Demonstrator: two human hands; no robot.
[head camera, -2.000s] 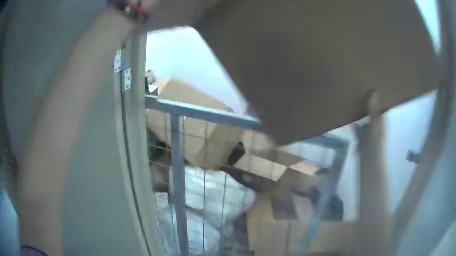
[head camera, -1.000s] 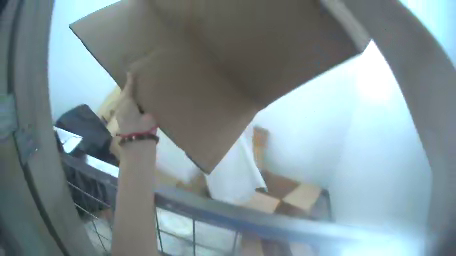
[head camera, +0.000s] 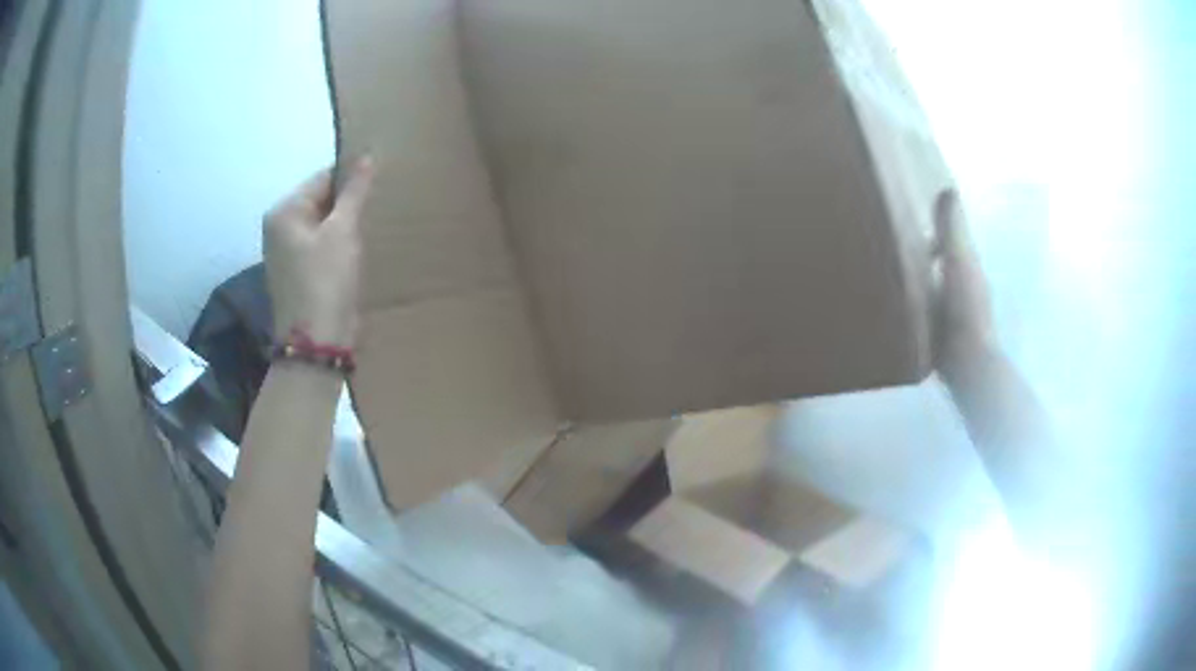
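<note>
A large brown carton (head camera: 669, 210) is held up in front of me, above the waste heap, with a long flap folded outward on its left side. My left hand (head camera: 315, 243) grips the left edge of that flap, thumb on its inner face; a red and dark bracelet is on the wrist. My right hand (head camera: 961, 282) is at the carton's right side, blurred, with its fingers against the outer face and partly hidden.
Below is a heap with an open brown box (head camera: 735, 524), whitish sheets (head camera: 525, 590) and a black rubbish bag (head camera: 236, 328). A metal cage rail (head camera: 394, 590) crosses the lower left. A door frame with hinges (head camera: 66, 374) stands at left. White walls are behind; glare covers the right.
The carton has turned more upright and its flap now hangs at the left. The right hand has come into view at its right side. The view has shifted over the rail towards the heap.
</note>
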